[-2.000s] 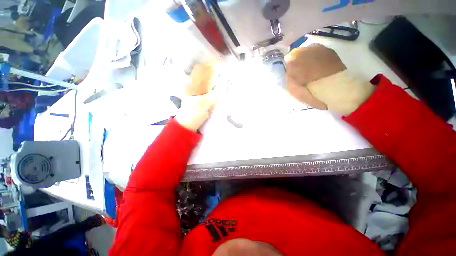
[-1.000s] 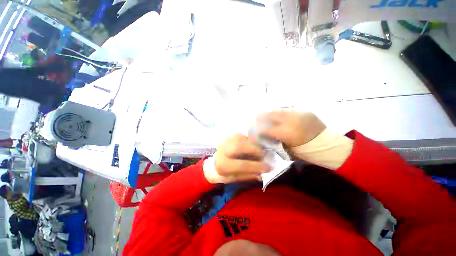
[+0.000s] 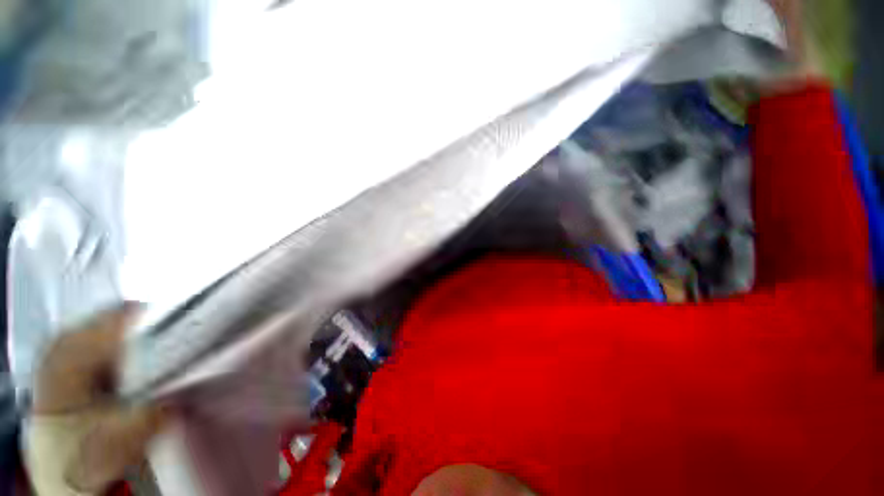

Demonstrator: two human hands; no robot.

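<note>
The view is heavily blurred and washed out. A large white surface [image 3: 368,116], the table top or fabric lying on it, runs diagonally from lower left to upper right. A grey-white strip [image 3: 407,213] follows its near side. My left hand [image 3: 92,392] is at the lower left, against the end of this strip; its fingers are blurred, and whether it grips anything cannot be told. My right hand [image 3: 790,29] is at the top right, mostly cut off by the edge and blurred, beside a greyish-white end of material [image 3: 722,53]. The small fabric piece cannot be made out.
Crumpled grey and white scraps [image 3: 678,194] with blue parts lie below the strip at the right. A red openwork object [image 3: 310,455] is low at the left of my body. Pale, shiny material [image 3: 58,242] stands at the left edge.
The view has swung and blurred; the sewing machine and phone are out of view. My hands, together over the small fabric piece one second ago, are now far apart.
</note>
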